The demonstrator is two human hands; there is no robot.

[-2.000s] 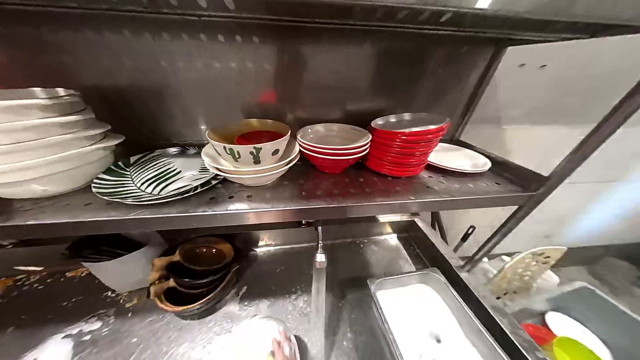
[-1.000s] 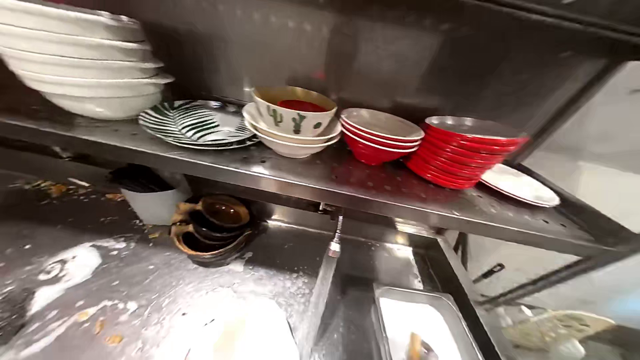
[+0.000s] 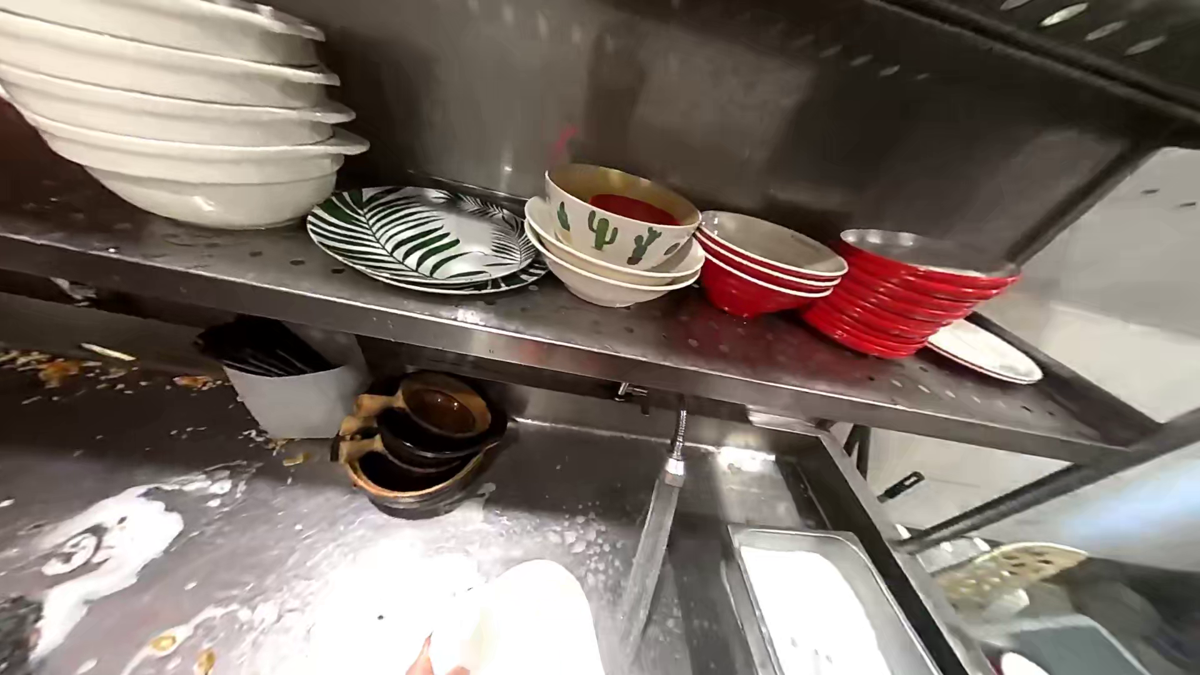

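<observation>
Fingertips, apparently of my left hand, show at the bottom edge beside a glaring white dish; glare and the frame edge hide whether they grip it. My right hand is out of view. Right of the dish, water streams from a metal faucet. A metal pan with white, foamy-looking contents lies farther right. Behind the dish, brown and black handled bowls are stacked beside a white container of dark utensils.
A steel shelf crosses above the sink, holding white bowls, leaf-patterned plates, a cactus-patterned bowl, red bowls, stacked red dishes and a white plate. Food scraps and suds lie at left.
The view has shifted and tilted. Two seconds ago a hand showed over the white dish; one second ago a blurred, hand-like shape was at the metal pan, and it no longer shows there.
</observation>
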